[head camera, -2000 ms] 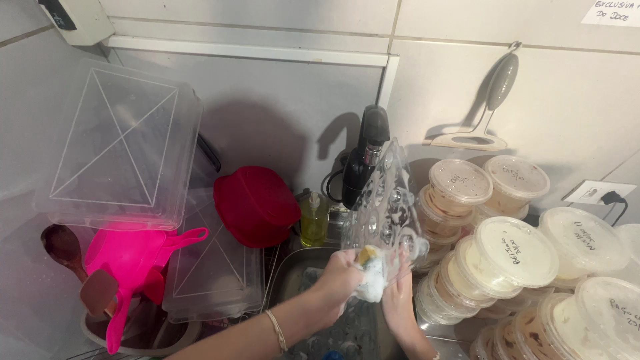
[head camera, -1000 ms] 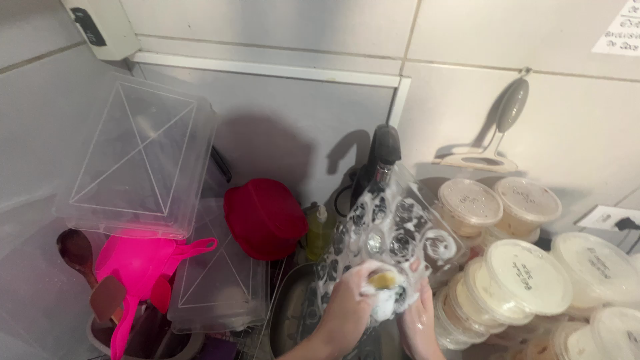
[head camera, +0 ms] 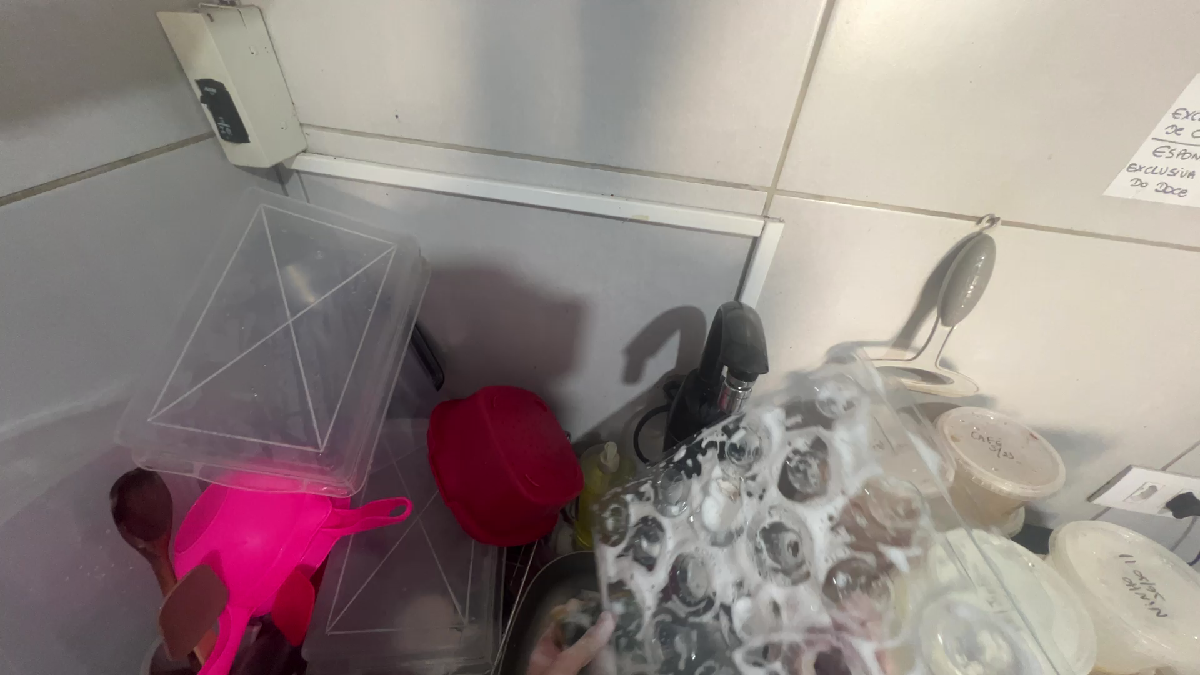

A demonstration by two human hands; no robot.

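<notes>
A clear plastic tray with round cavities (head camera: pixel 783 548), covered in soap foam, stands tilted over the sink at the lower right. At its lower left edge is my left hand (head camera: pixel 574 649), its fingers by a sponge (head camera: pixel 577 619) that is partly hidden. My right hand (head camera: pixel 848 628) shows blurred through the wet plastic, behind the tray near its bottom; its fingers are hard to make out. The black faucet (head camera: pixel 731 375) rises just behind the tray, and the sink's rim (head camera: pixel 539 591) shows beside it.
Clear lidded boxes (head camera: pixel 272 347), a pink strainer (head camera: pixel 258 534), wooden spoons (head camera: pixel 142 511) and a red bowl (head camera: pixel 506 464) are piled at left. A yellow soap bottle (head camera: pixel 600 478) stands by the faucet. Lidded tubs (head camera: pixel 1001 450) crowd the right, below a hanging utensil (head camera: pixel 966 281) and an outlet (head camera: pixel 1144 492).
The tray now shows its broad foamy face, where two seconds ago it was seen nearly edge-on. My left hand has moved from the tray's front to its lower left edge.
</notes>
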